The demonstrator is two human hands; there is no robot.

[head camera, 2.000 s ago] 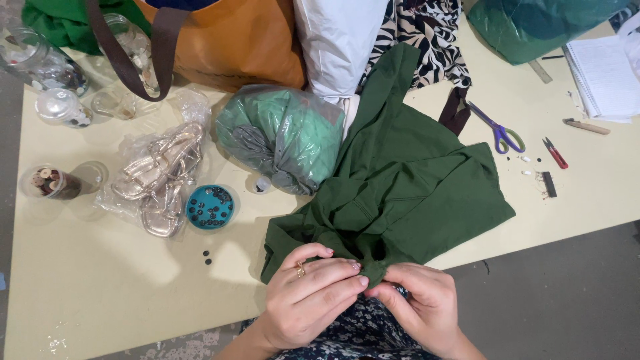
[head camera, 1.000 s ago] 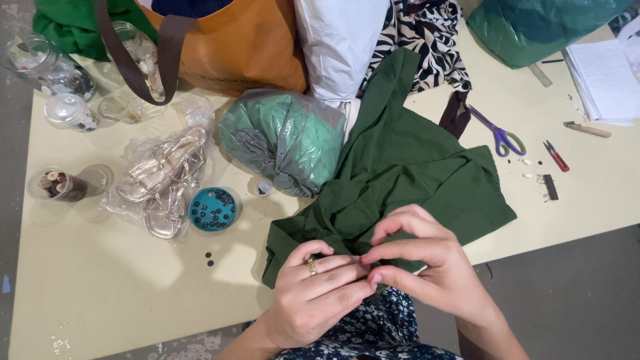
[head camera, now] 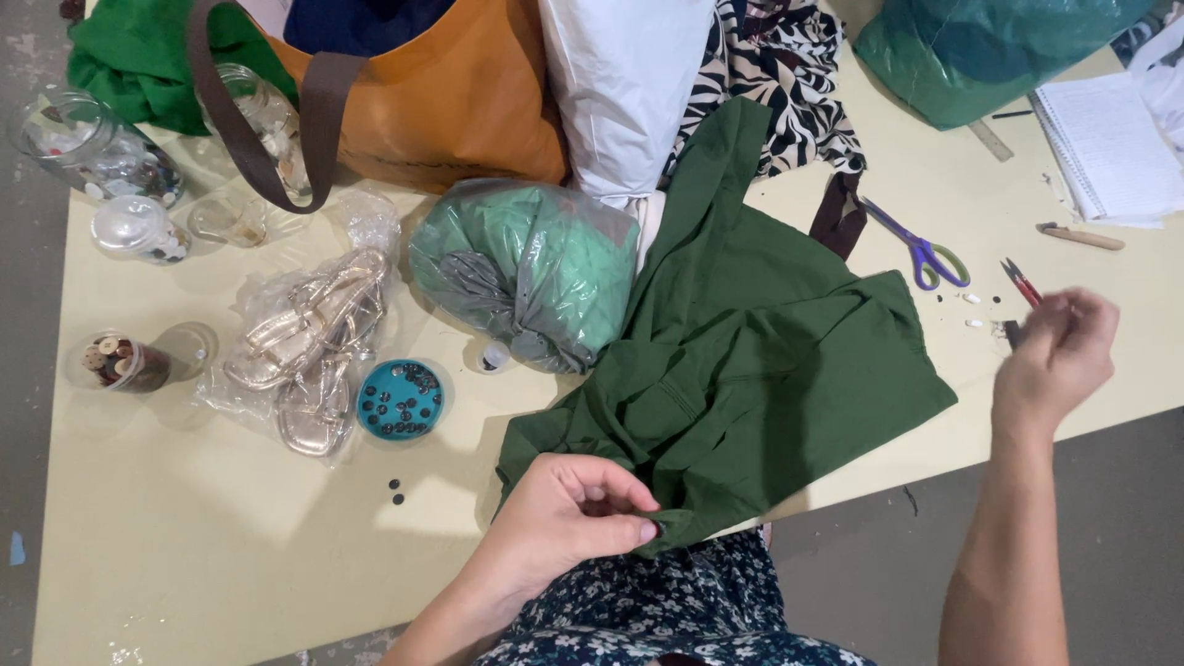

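My left hand (head camera: 578, 518) pinches the edge of a dark green garment (head camera: 731, 370) between thumb and fingers at the table's front edge. A small dark thing shows at its fingertips. Over at the right, my right hand (head camera: 1059, 356) is raised, blurred, with its fingers curled; whether it holds a thing cannot be seen. Close by it are red-handled thread snips (head camera: 1021, 283), partly covered by the fingers, and a small dark object (head camera: 1013, 333). Purple and green scissors (head camera: 925, 254) lie between the garment and the snips. A teal dish (head camera: 400, 400) holds dark buttons, left of the garment.
Gold sandals in clear plastic (head camera: 319, 351), a tub of buttons (head camera: 125, 363) and glass jars (head camera: 102, 153) stand left. Behind are an orange bag (head camera: 444, 102), a plastic bag of green cloth (head camera: 555, 268) and patterned fabric (head camera: 777, 83). A notebook (head camera: 1105, 148) and a seam-ripper-like wooden-handled tool (head camera: 1082, 237) lie right.
My right hand has left the garment's edge, where it was beside my left hand, and moved right to the snips. My left hand still holds the garment.
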